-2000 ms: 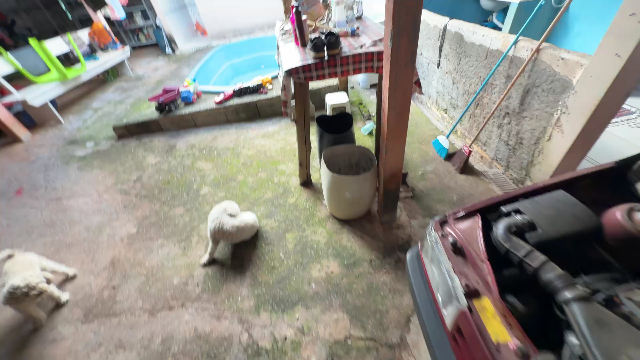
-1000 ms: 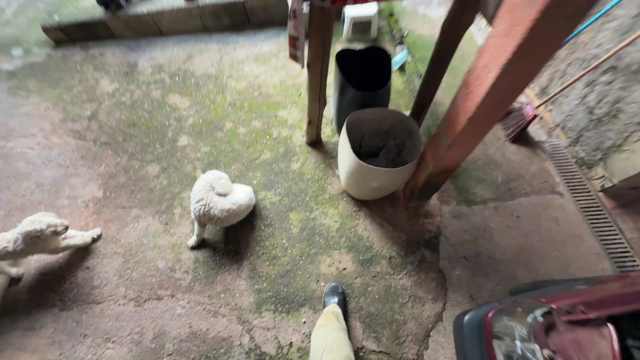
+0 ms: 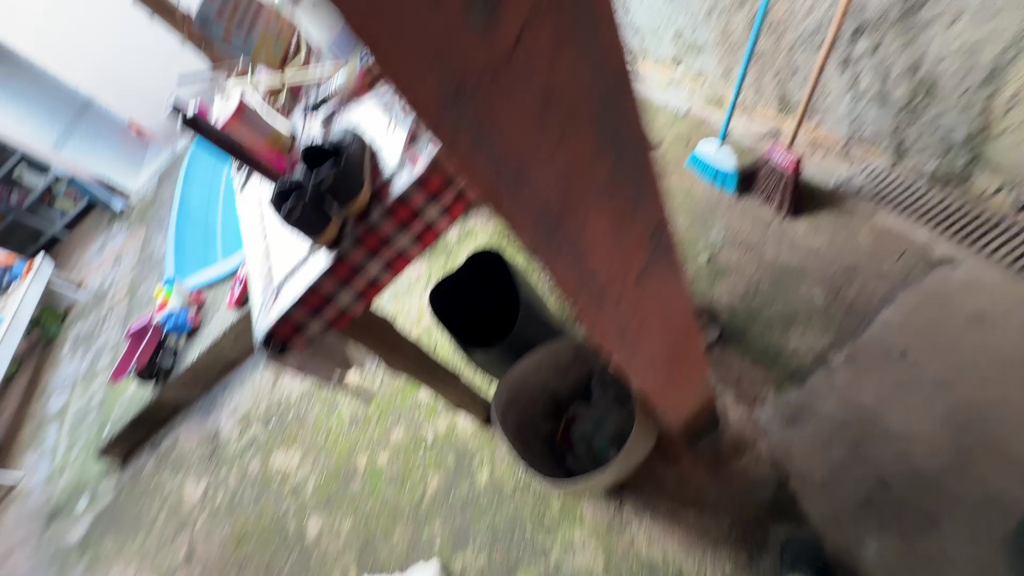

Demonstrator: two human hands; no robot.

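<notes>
Neither my left hand nor my right hand shows in the head view. A red-brown wooden post (image 3: 560, 184) slants down through the middle, close to me. Beside its foot stands a pale bin (image 3: 640, 448) with dark contents, and a black bin (image 3: 528, 328) stands right behind it. To the left of the post is a table with a red plaid cloth (image 3: 376, 256). A pair of dark shoes (image 3: 328, 192) rests near its edge, with blurred items behind them.
A blue-handled broom (image 3: 714, 164) and a dark red broom (image 3: 778, 176) lean by the rough wall, near a floor drain grate (image 3: 944, 212). At left are a blue pool (image 3: 204, 216), plastic toys (image 3: 164, 332) and a low wooden edge (image 3: 180, 392). A white patch shows at the bottom.
The view has tilted and come much closer to the post, bins and table. The car and my boot, seen one second ago, are no longer plainly in view.
</notes>
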